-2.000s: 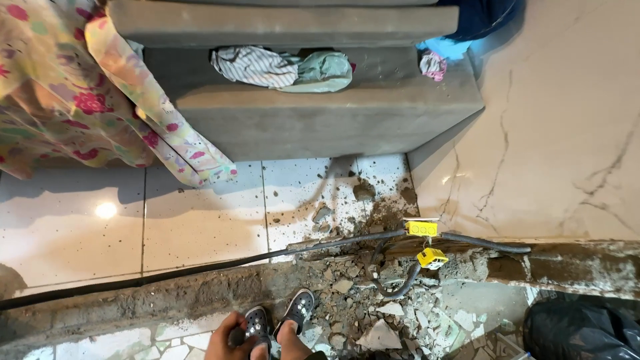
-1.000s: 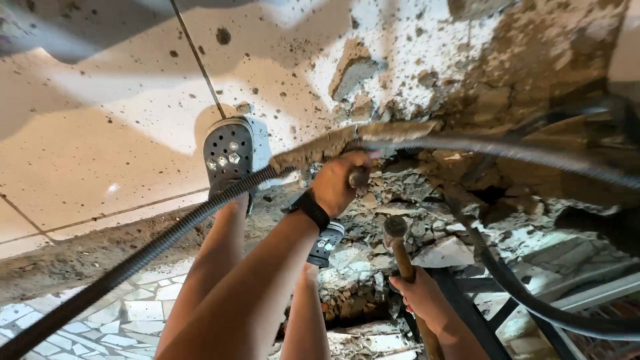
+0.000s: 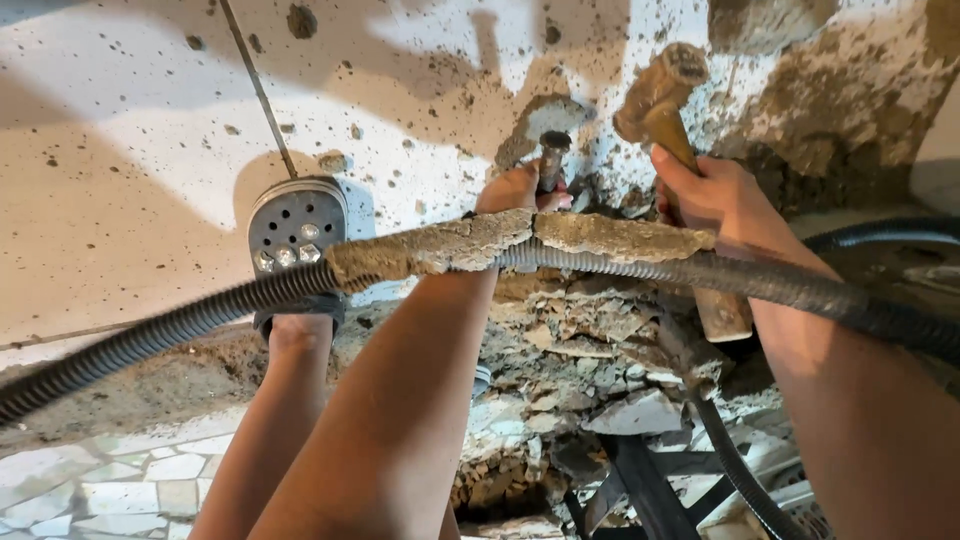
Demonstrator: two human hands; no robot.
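Note:
My left hand (image 3: 514, 189) is closed around a steel chisel (image 3: 553, 157), whose struck end points up; its lower end is hidden. To the right, my right hand (image 3: 709, 191) grips the wooden handle of a hammer (image 3: 664, 94) with its worn head raised above the tiles. Across both forearms' area runs a black corrugated conduit (image 3: 247, 304), nearer the camera than my left forearm. Chunks of mortar (image 3: 450, 241) cling along the conduit's middle.
A foot in a grey clog (image 3: 298, 225) stands on the pale floor tile (image 3: 135, 187). Broken mortar and tile rubble (image 3: 592, 337) fills the middle. A black metal frame (image 3: 649, 480) lies at the bottom right, beside a thinner conduit (image 3: 739, 465). Mosaic paving (image 3: 135, 480) is at the lower left.
Both hands have moved up in the view toward the tile edge, each with its tool. The hammer has been raised from beside the rubble. Two seconds ago the view was much wider.

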